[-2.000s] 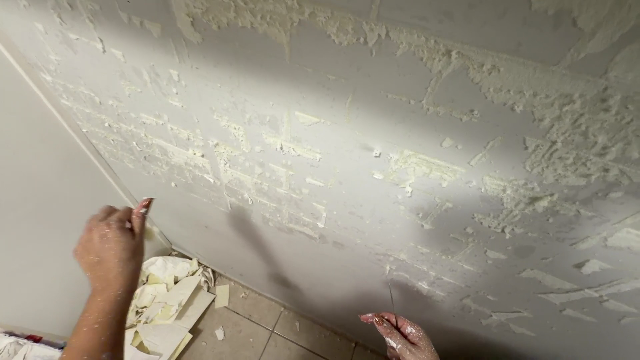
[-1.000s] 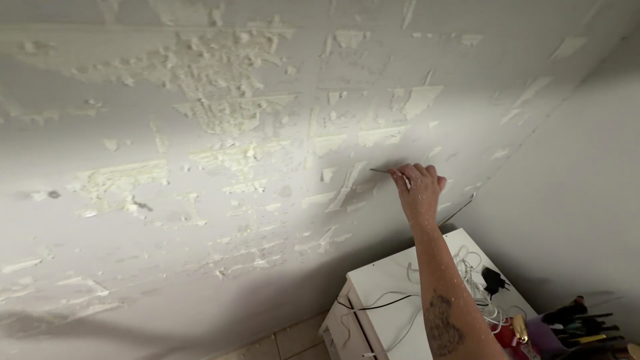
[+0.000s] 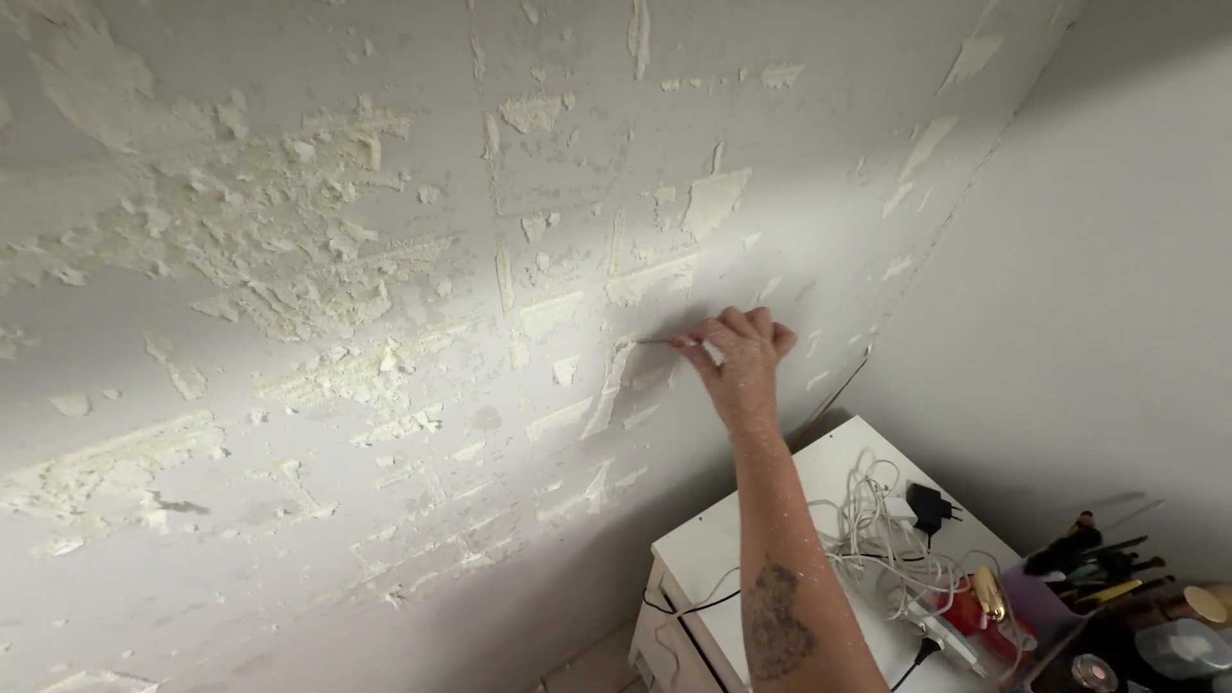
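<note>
My right hand point(image 3: 741, 361) is at the wall, right of the middle of the view. Its thumb and fingertips pinch a thin, dark, needle-like tool point(image 3: 654, 341), whose tip meets the top of a strip of cream residue point(image 3: 614, 380). Flaking cream residue point(image 3: 279, 231) covers much of the grey wall point(image 3: 443, 327), thickest at the upper left. Light dust speckles the forearm. My left hand is out of view.
Below the forearm stands a white cabinet point(image 3: 703, 539) with tangled white cables point(image 3: 866, 520), a black plug adapter point(image 3: 929, 510) and a power strip point(image 3: 948, 630). Brushes point(image 3: 1107, 568) and containers crowd the lower right. A side wall point(image 3: 1107, 289) rises at the right.
The view has swung right since two seconds ago. My left hand, seen in the oldest frame, has left the view. My right hand, low and off the wall then, is now raised at it.
</note>
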